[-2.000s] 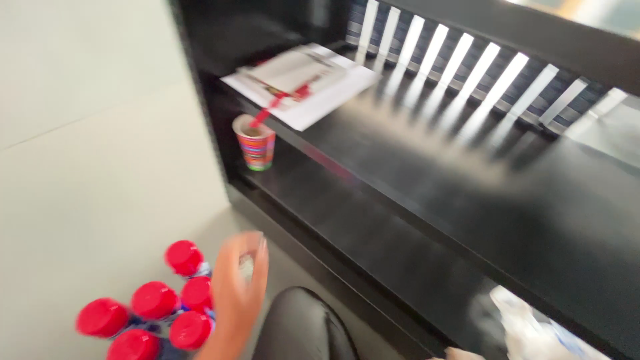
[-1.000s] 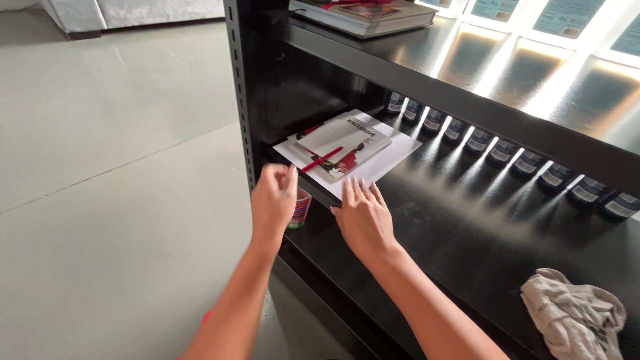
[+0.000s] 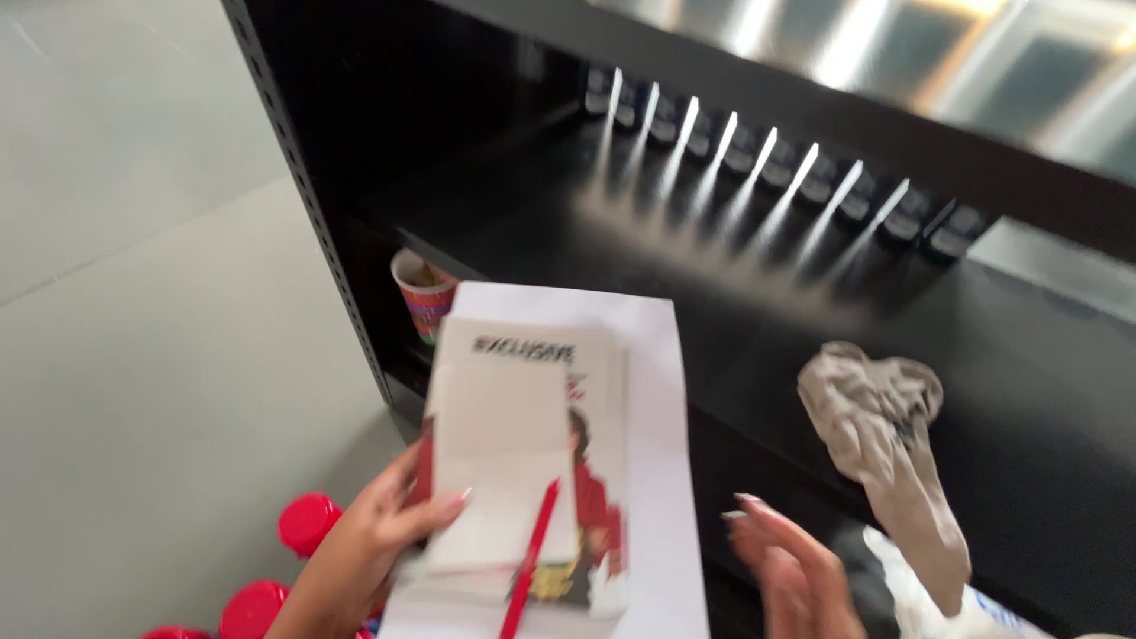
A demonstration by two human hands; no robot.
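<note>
My left hand [image 3: 390,524] grips a stack at its left edge, thumb on top. In the stack are a white sheet of paper [image 3: 652,373], a magazine [image 3: 603,382] with a figure in red on its cover, and a smaller blank white paper [image 3: 501,417] over it. A red pen [image 3: 535,550] lies slanted on top. Right of the stack is my right hand [image 3: 790,568], fingers apart, holding nothing and slightly blurred. A crumpled beige cloth [image 3: 879,417] rests on the black shelf [image 3: 728,355], above and to the right of that hand.
A patterned paper cup [image 3: 424,297] stands on the lower shelf at the left. Several dark bottles [image 3: 777,164] line the shelf's back. Red-capped bottles [image 3: 308,524] are on the floor at lower left. A white plastic bag [image 3: 905,577] is at lower right.
The stack of papers, magazine and pen, which lay on the shelf's left end, is now lifted off in my left hand. My right hand has come away from it. The view has shifted.
</note>
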